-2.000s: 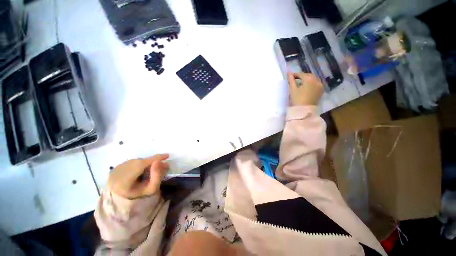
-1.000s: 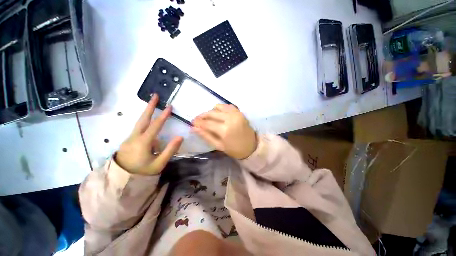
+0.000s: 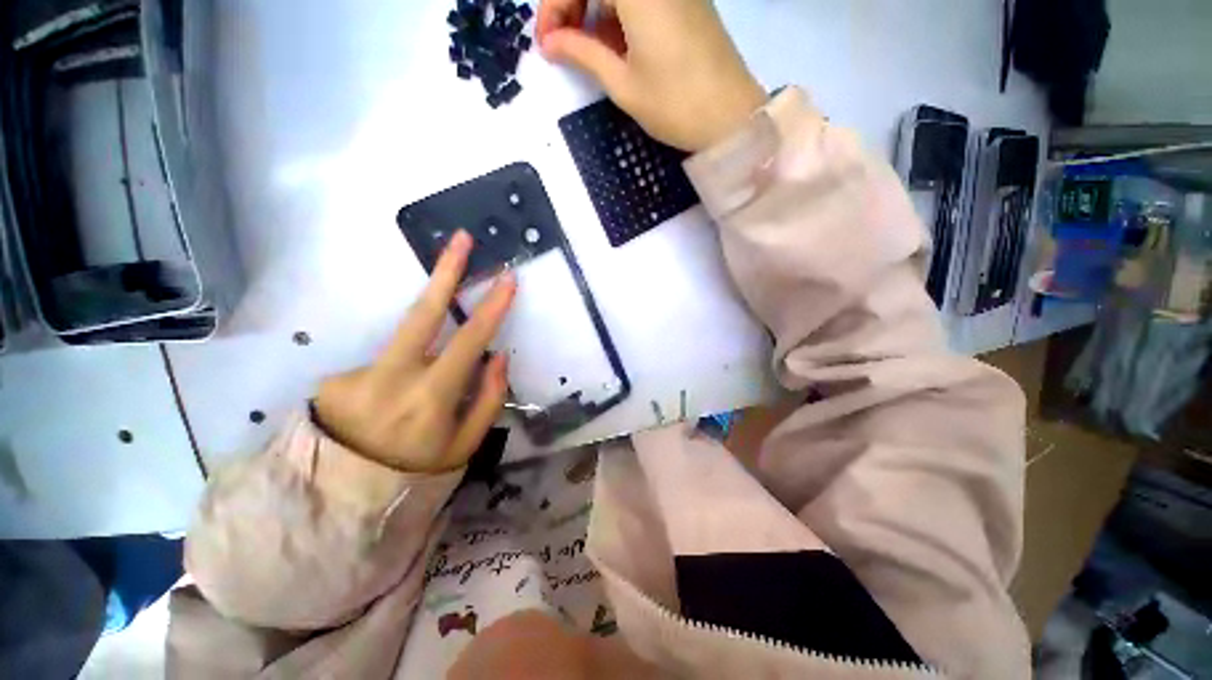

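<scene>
A phone middle frame (image 3: 499, 219) lies at the table's near edge, its solid camera end with round holes pointing away from me. My left hand (image 3: 419, 379) rests on its left side, two fingertips touching near the camera end, fingers apart. My right hand (image 3: 651, 60) is at the top, beside a heap of loose black pieces (image 3: 487, 47); its thumb and a finger are near each other, and I cannot tell whether a piece is between them. The dotted black square (image 3: 618, 179) lies partly under my right hand and wrist.
Stacked frames (image 3: 113, 319) stand at the far left. Two groups of frames (image 3: 1000, 219) stand at the right, partly behind my right sleeve. A cardboard carton (image 3: 1083, 498) is below the table at the right, with a cloudy plastic bag (image 3: 1143, 352) above it.
My right hand has left the frame and moved up to the loose pieces. The frame has turned more upright in view. My left hand stays on it.
</scene>
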